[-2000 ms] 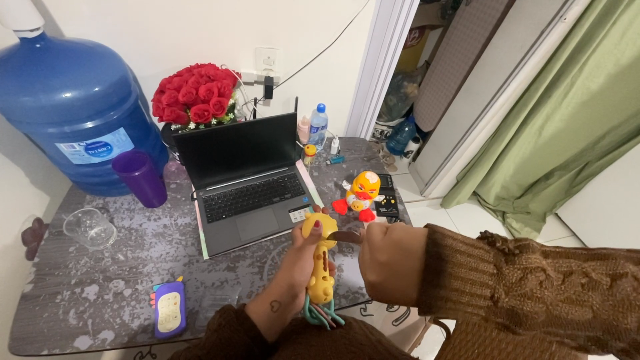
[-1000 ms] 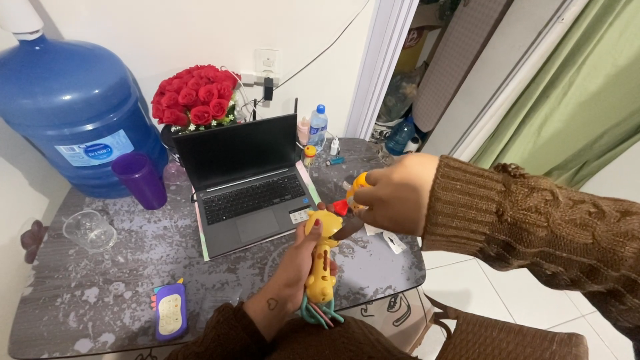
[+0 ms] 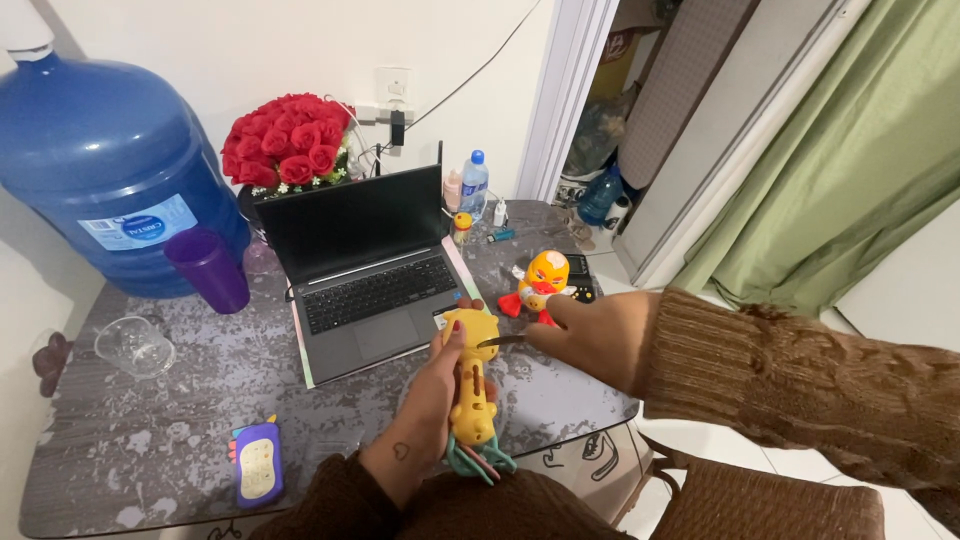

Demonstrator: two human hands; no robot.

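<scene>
My left hand [image 3: 431, 390] holds a yellow animal-shaped plastic toy [image 3: 472, 390] upright over the table's front edge, thumb on its head. Teal and pink loops [image 3: 480, 456] hang at the toy's lower end. My right hand [image 3: 596, 334] is closed around a thin, dark, blade-like tool [image 3: 501, 340], its handle hidden in the fingers. The tool's tip meets the side of the toy's head. Just behind my right hand stands an orange duck toy [image 3: 546, 279] with red feet, beside a black device [image 3: 579, 274].
An open laptop [image 3: 375, 300] sits behind my left hand. Leftward are a purple cup [image 3: 208, 271], a clear glass [image 3: 136, 349], a purple toy phone [image 3: 259, 463] and a large blue water jug [image 3: 112, 165]. A water bottle [image 3: 474, 187] stands at the back. A brown chair [image 3: 765, 495] is at right.
My right hand has moved back from over the duck toy toward the yellow toy, and the duck shows fully again. My left hand has kept its hold on the yellow toy.
</scene>
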